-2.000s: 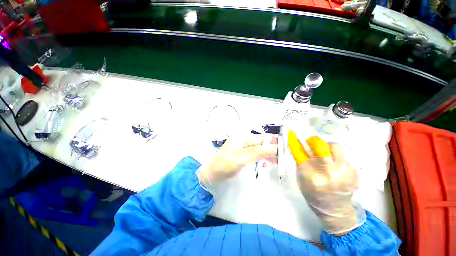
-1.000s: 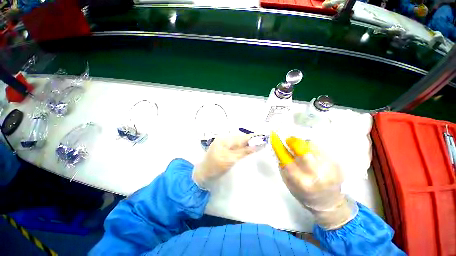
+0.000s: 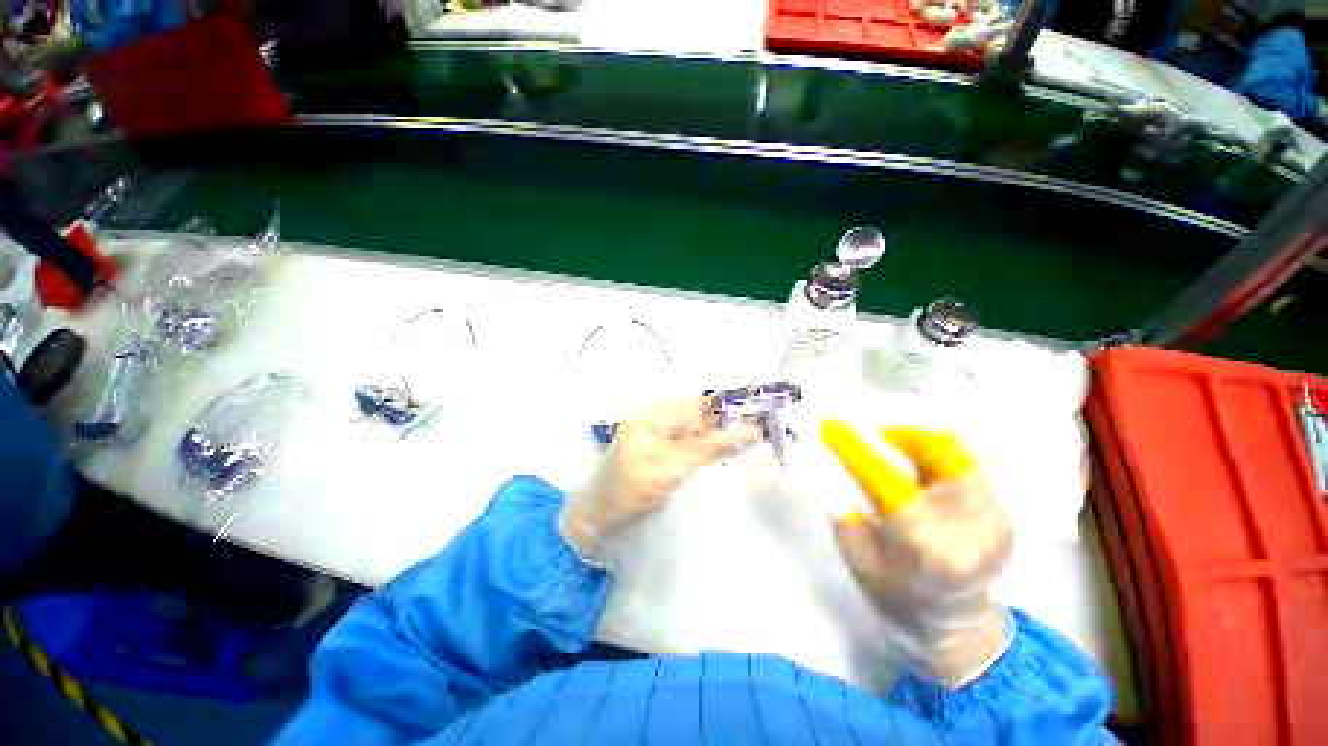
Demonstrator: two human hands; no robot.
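My left hand point(image 3: 644, 469), in a thin translucent glove, holds a small dark-silver bracket point(image 3: 757, 398) by its left end. The bracket is T-shaped, with its bar across the top and a short stem pointing down. My right hand point(image 3: 932, 547), gloved with orange-yellow finger cots, is just right of the bracket, apart from it. Its fingers are bent; whether a white wipe is between them cannot be told against the white bench. A looped unit point(image 3: 605, 433) lies behind my left hand, its body partly hidden.
Another looped unit point(image 3: 390, 407) and a bagged unit point(image 3: 219, 455) lie left. Two dispenser bottles point(image 3: 819, 328) point(image 3: 932, 350) stand behind my hands, the left one's lid raised. A red-orange tray point(image 3: 1216, 539) is at right. The green conveyor point(image 3: 583, 219) runs behind the bench.
The bracket has been turned in my left hand and now shows its bar and stem. My right hand has drawn slightly right and down, away from it. The camera view has shifted.
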